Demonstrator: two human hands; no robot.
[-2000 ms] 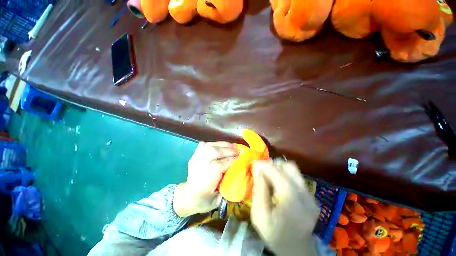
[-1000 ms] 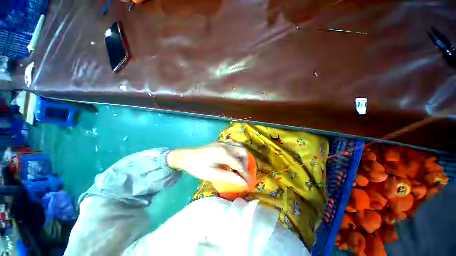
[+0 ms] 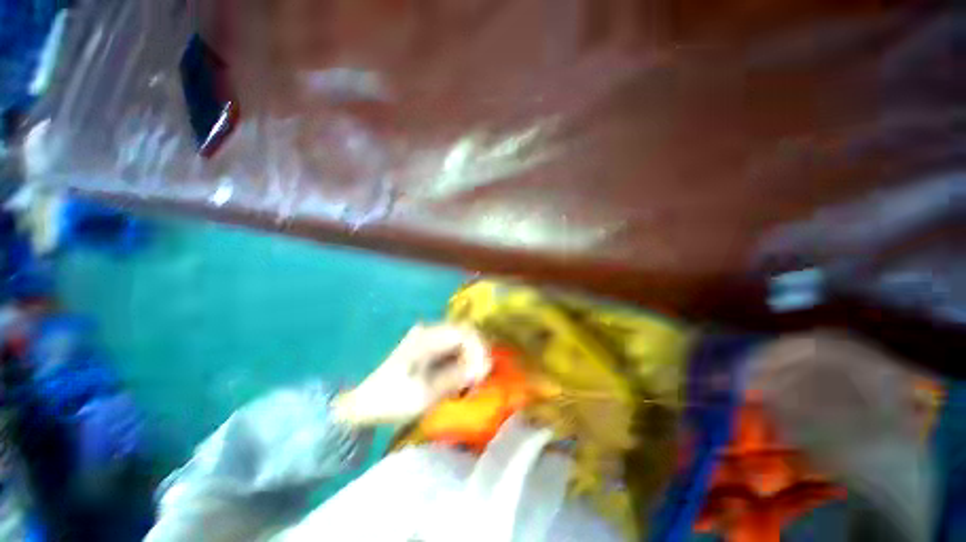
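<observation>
The frame is blurred. My left hand (image 3: 424, 371) is closed on an orange plush toy (image 3: 482, 408) over the lap, covering its upper left part. The toy's face and seam cannot be made out. My right hand (image 3: 832, 386) is a pale smear above the basket at the lower right, well away from the toy. Its fingers are too blurred to read. No needle can be seen.
The blue basket (image 3: 694, 466) with orange pieces (image 3: 757, 476) stands right of the yellow apron (image 3: 593, 365). The brown-covered table (image 3: 636, 138) runs across the top, with a dark phone (image 3: 203, 95) at left and a whitish piece (image 3: 794, 288) near its front edge.
My right hand, on the toy two seconds ago and not visible one second ago, now shows over the basket. My left hand still holds the toy. The view has shifted and blurred.
</observation>
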